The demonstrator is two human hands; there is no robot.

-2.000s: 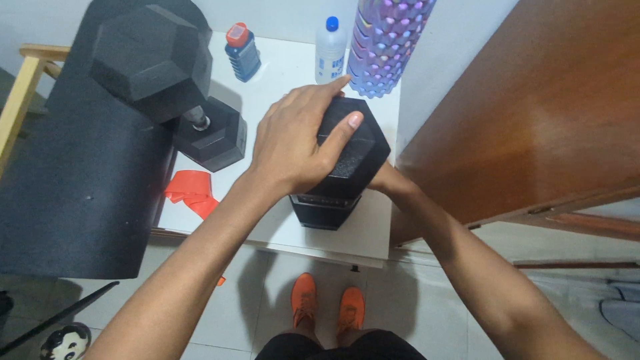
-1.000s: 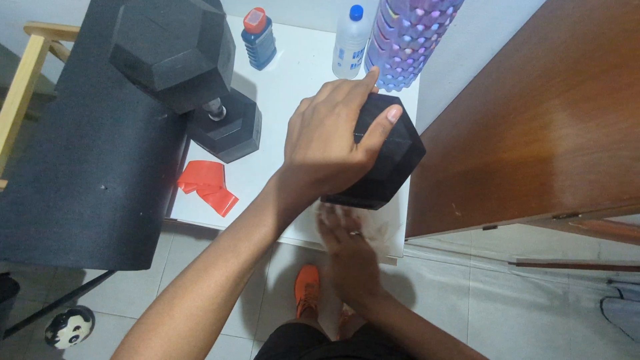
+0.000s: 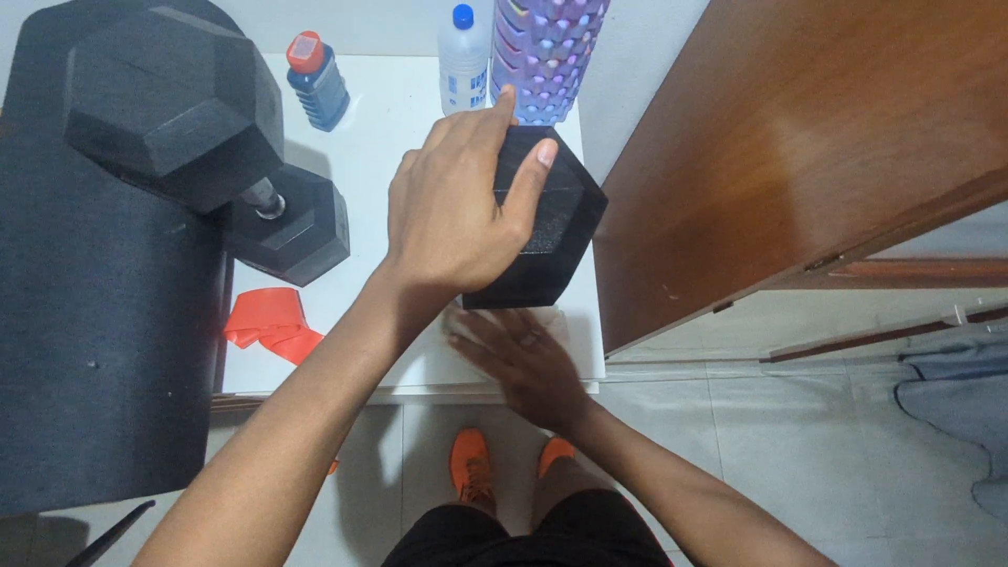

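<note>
My left hand (image 3: 465, 197) lies on the top end of a black hex dumbbell (image 3: 563, 228) that stands upright on a white tabletop (image 3: 409, 358). Its fingers reach over the far side and the thumb rests on the upper face. Blurred, my right hand (image 3: 531, 358) is low over the near part of the tabletop, fingers apart, close below the dumbbell; whether it touches the surface cannot be told. A second black hex dumbbell (image 3: 177, 102) stands at the left. A red elastic band (image 3: 268, 315) lies near my left forearm.
A blue bottle with a red cap (image 3: 319, 87), a clear plastic bottle with a blue cap (image 3: 463, 63) and a purple textured foam roller (image 3: 547, 55) stand at the back. A black padded bench (image 3: 102, 339) borders the left side, a brown wooden door (image 3: 795, 157) the right.
My right hand, earlier mostly hidden behind the dumbbell, has come out to the near part of the tabletop. My left hand has stayed on the dumbbell's top.
</note>
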